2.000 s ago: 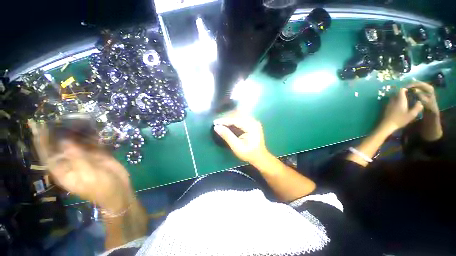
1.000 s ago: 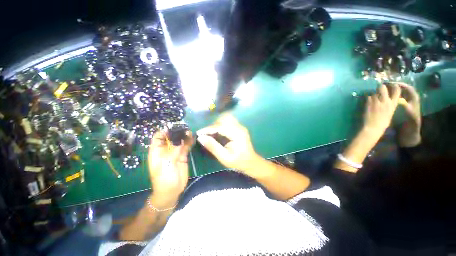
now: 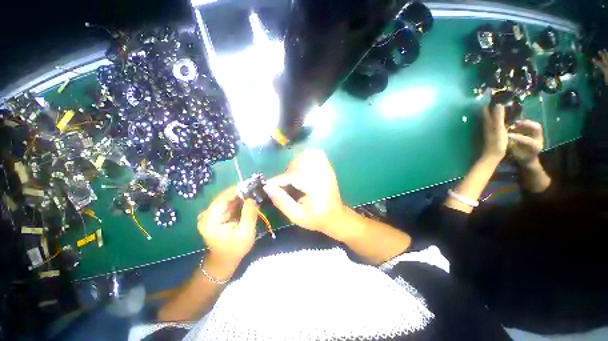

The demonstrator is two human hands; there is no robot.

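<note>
My left hand [image 3: 230,226] holds a small silvery-dark camera module [image 3: 253,187] between its fingertips. An orange-red lead [image 3: 267,224] hangs down from the module. My right hand [image 3: 307,193] is close on the module's right side, thumb and index finger tips together at it. Whether these fingertips touch the module or pinch something small is too blurred to tell. Ring boards [image 3: 165,215] lie in a large heap to the left of the white machine. More modules and leads [image 3: 80,193] lie tangled at the far left.
The brightly lit white machine [image 3: 253,86] stands at top centre, with a big dark blurred cylinder beside it. Black housings [image 3: 368,80] stand to its right. Another person's hands [image 3: 497,136] work at the right, near more dark parts [image 3: 520,76]. A pale rail runs along the far edge.
My left hand came from the left-hand parts to the centre, beside my right hand. The dark round piece seen in it a second ago no longer shows; the silvery module with its lead does.
</note>
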